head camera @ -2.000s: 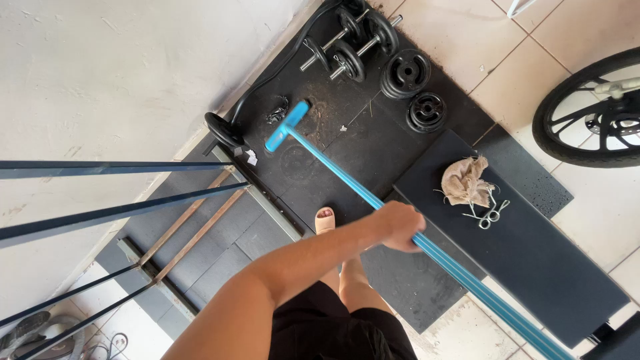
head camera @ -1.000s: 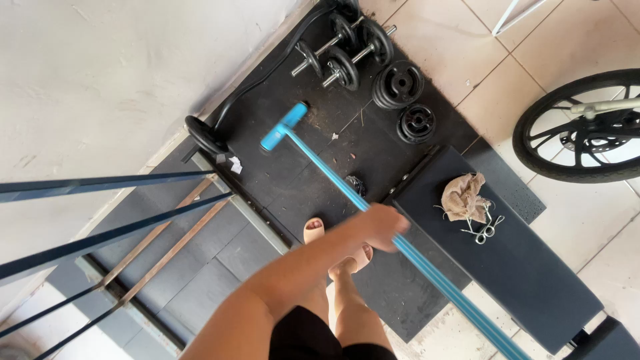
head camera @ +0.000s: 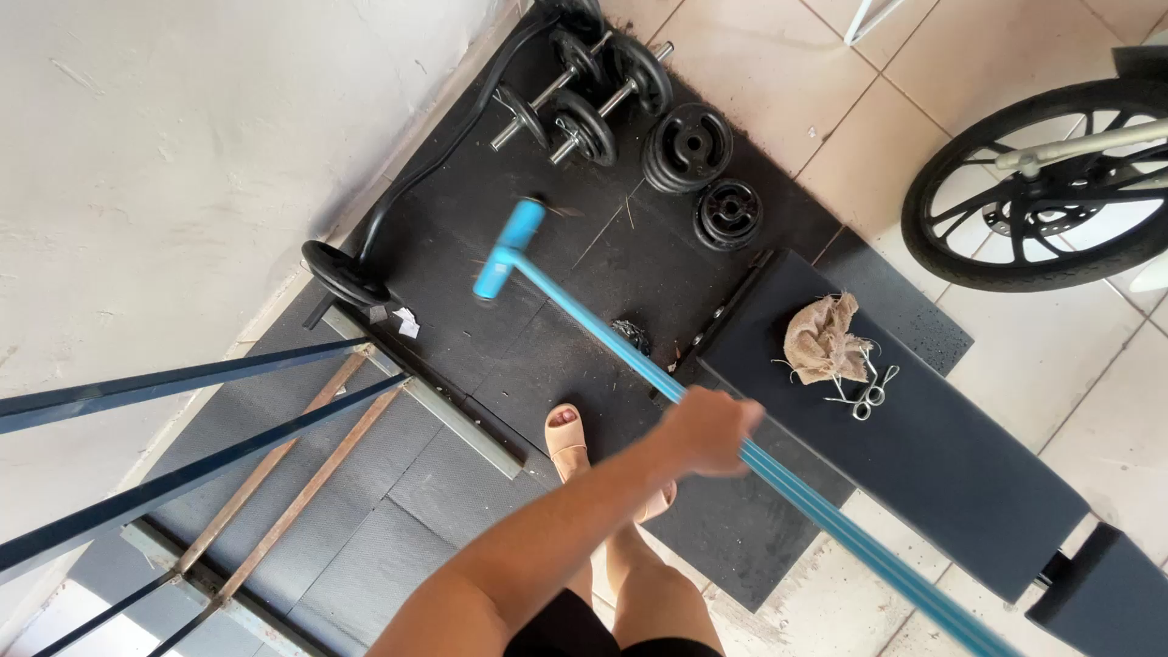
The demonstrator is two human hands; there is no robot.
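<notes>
My left hand [head camera: 712,431] is closed around the blue striped handle of a broom [head camera: 593,324], reaching across from the lower left. The broom's blue head [head camera: 509,248], a little blurred, is on the black rubber mat [head camera: 456,301] between the curved barbell and the weight plates. Bits of debris lie on the mat, and a small dark tangled clump [head camera: 630,336] sits beside the handle. White paper scraps [head camera: 407,322] lie near the barbell's lower plate. My right hand is out of view.
Dumbbells [head camera: 584,128], stacked weight plates [head camera: 689,146] and a curved barbell [head camera: 401,182] edge the mat. A padded bench [head camera: 912,474] holds burlap cloth [head camera: 821,339] and metal spring clips [head camera: 862,401]. A metal rack [head camera: 201,465] stands left, a spoked wheel [head camera: 1031,201] right.
The dark clump, seen near the barbell's plate two seconds ago, now lies beside the broom handle near the bench. My left hand keeps its hold on the handle throughout.
</notes>
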